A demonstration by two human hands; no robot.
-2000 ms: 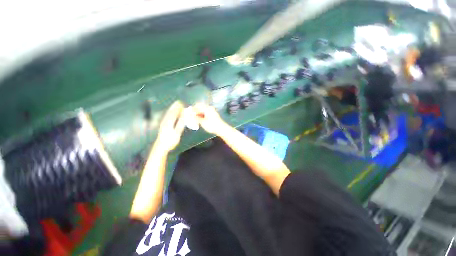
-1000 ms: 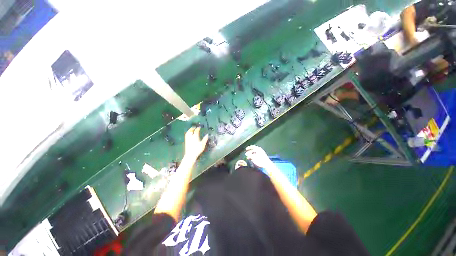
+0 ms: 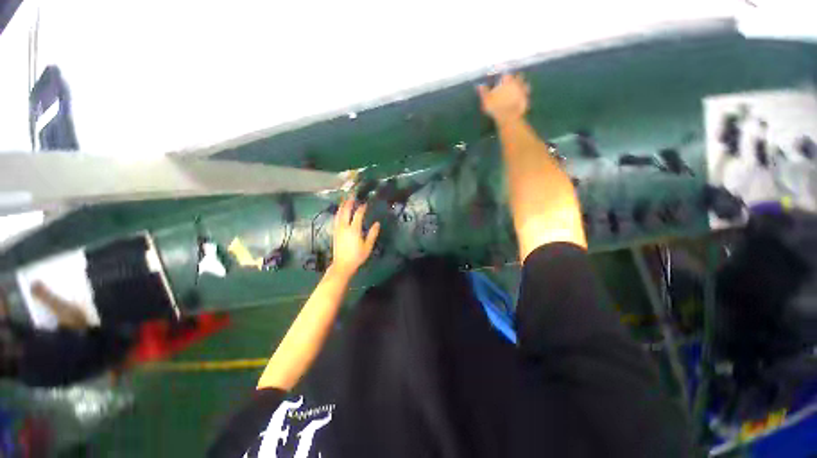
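Observation:
My left hand [image 3: 352, 237] is over the green bench [image 3: 313, 288], fingers spread, its fingertips at small dark parts near the foot of the slanting post. No held thing shows in it. My right hand [image 3: 507, 98] reaches to the far green strip, just below the edge of the white shelf. Its fingertips are at a small dark spot; blur hides whether it holds anything. Black corded units [image 3: 428, 222] lie on the bench between and beside my arms, with thin black leads.
A white cloth [image 3: 211, 259] and a yellow piece [image 3: 242, 252] lie left. Further left is a tray of black parts [image 3: 127, 279], with another person's hand [image 3: 59, 306]. A white sheet [image 3: 714, 134] with black units is far right. A pale post [image 3: 251, 176] crosses the bench.
The view has turned. My right hand has moved from near my body, above the blue stool, to the far strip. My left hand stays over the bench near the post's foot.

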